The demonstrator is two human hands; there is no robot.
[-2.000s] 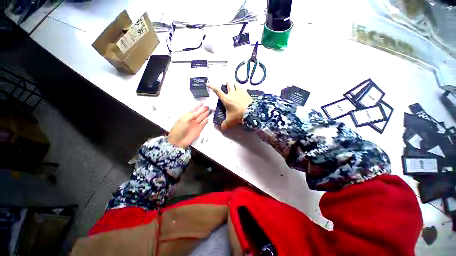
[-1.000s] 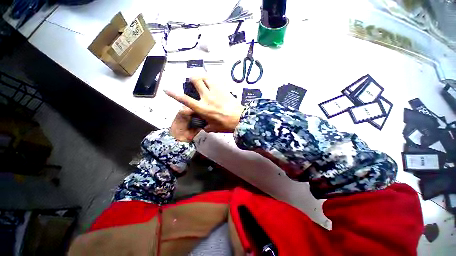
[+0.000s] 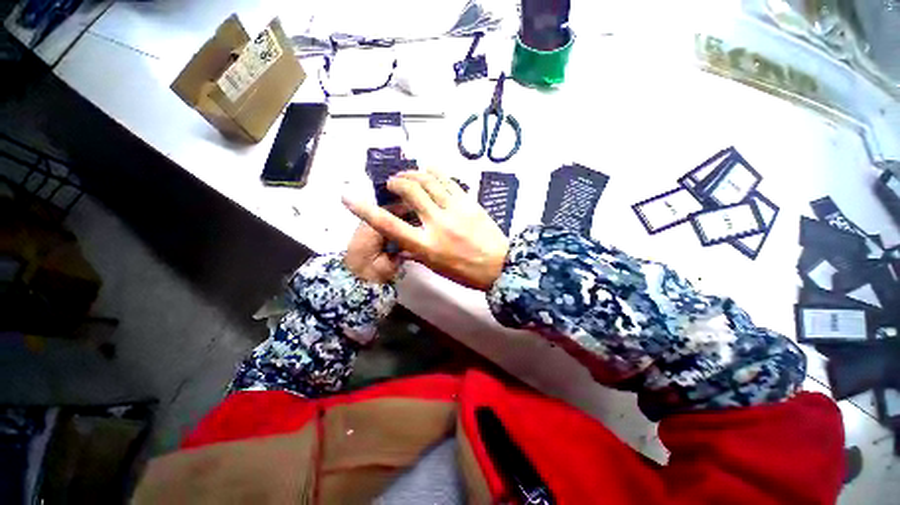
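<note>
My left hand (image 3: 369,251) is at the table's near edge, partly under my right hand. Dark tags (image 3: 397,210) show between the two hands; my left hand holds them from below. My right hand (image 3: 449,229) lies over them with its fingers spread and hides most of them, so its grip cannot be told. A small stack of black tags (image 3: 384,161) lies just beyond my fingers, and a small black tag (image 3: 385,119) lies behind it. Two fanned stacks of black printed tags, one narrow (image 3: 498,197) and one wider (image 3: 574,197), lie right of my right hand.
Scissors (image 3: 490,131) lie beyond my hands. A phone (image 3: 295,144) and an open carton (image 3: 244,84) stand left. Eyeglasses (image 3: 361,91) and a green roll (image 3: 542,61) are at the back. White-panel tags (image 3: 729,219) and a black tag heap (image 3: 836,266) are right.
My hands, apart at the table's edge two seconds ago, have come together around the dark tags. My right hand has since shifted slightly right, and more of the small tag stack shows.
</note>
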